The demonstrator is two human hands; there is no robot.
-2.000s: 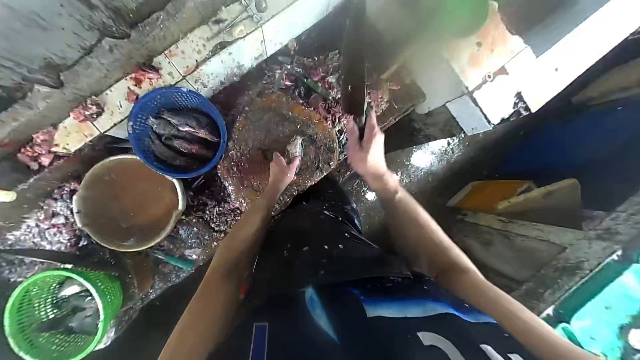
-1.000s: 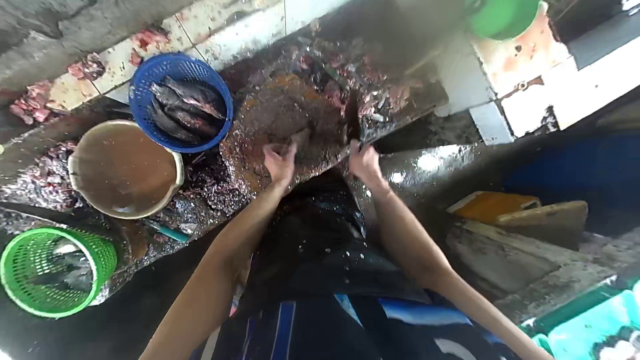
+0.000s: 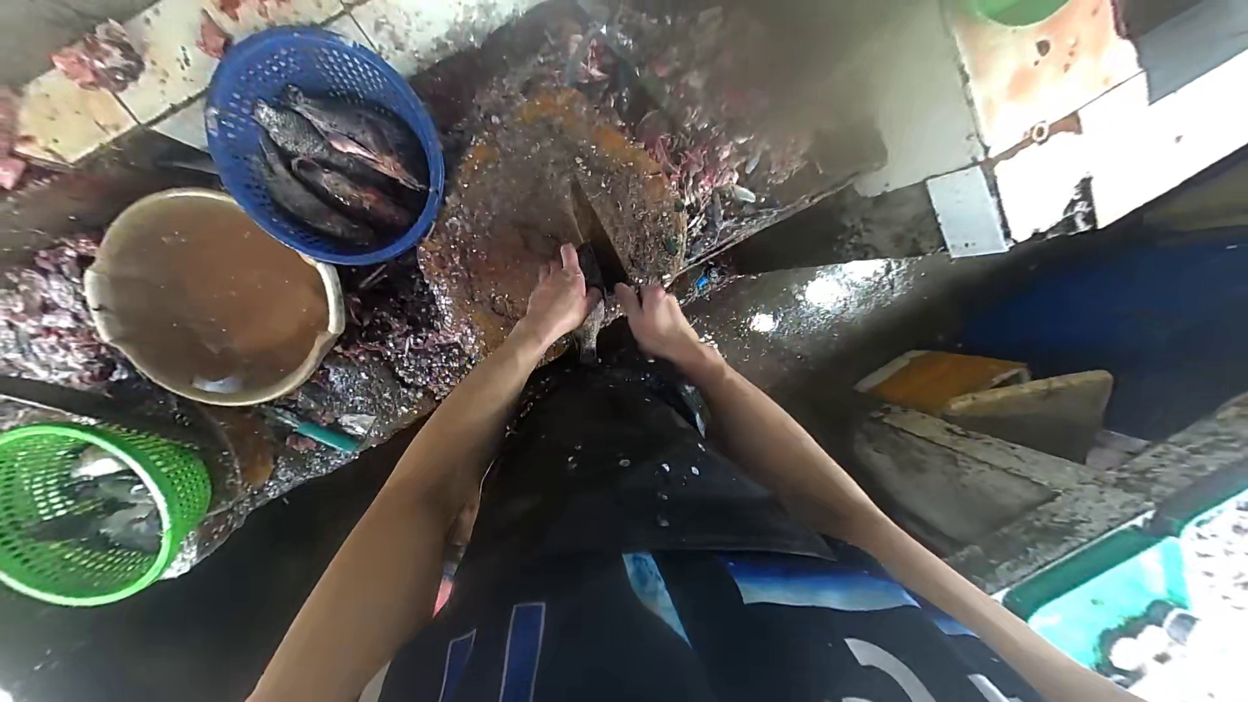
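Near the front edge of a round wooden chopping block [image 3: 497, 214], my left hand [image 3: 561, 300] grips a small dark fish [image 3: 589, 336], whose tail end points toward my apron. My right hand [image 3: 655, 320] is closed around the handle of a large knife [image 3: 597, 229]. The dark blade reaches forward over the block, close beside the fish; whether it touches the fish cannot be told. Up and left of the block, a blue plastic basket [image 3: 437, 195] holds several dark fish [image 3: 351, 185].
A basin of brown water [image 3: 214, 292] stands left of the block. Below it are a green plastic basket [image 3: 185, 487] with fish and a teal-handled tool [image 3: 327, 436]. Fish scraps [image 3: 697, 161] lie right of the block. An orange board [image 3: 941, 380] lies farther right.
The knife was raised beyond the block's right side two seconds ago; it is now low over the block. My hands have come closer together, near the block's front edge.
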